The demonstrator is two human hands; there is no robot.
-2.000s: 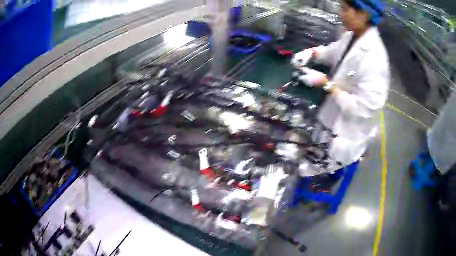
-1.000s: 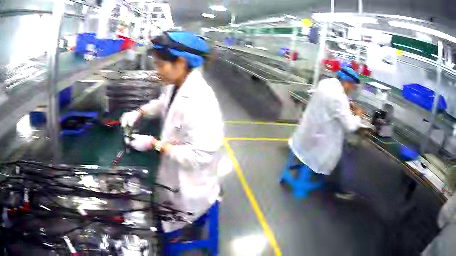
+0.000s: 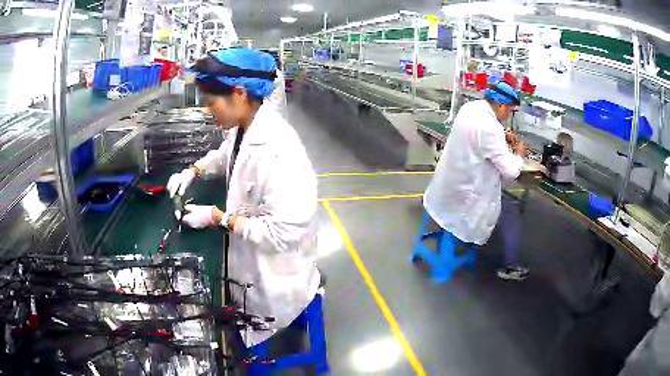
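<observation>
Neither my left hand nor my right hand is in the picture. Nearest in front of me, at the lower left, black harnesses with red sections and white tags lie over shiny clear plastic. Several cable ends hang over the right edge of the green bench. At the bench beyond them, a person in a white coat and blue cap holds a small dark part in white-gloved hands.
A blue tray with black parts stands behind a metal post. A second person sits on a blue stool at the right-hand bench. Yellow lines mark the grey floor. Part of another person shows at the lower right edge.
The view has swung right and up from the harnesses and white board to the aisle. The white board and metal-parts tray have left the picture. The picture is sharper now.
</observation>
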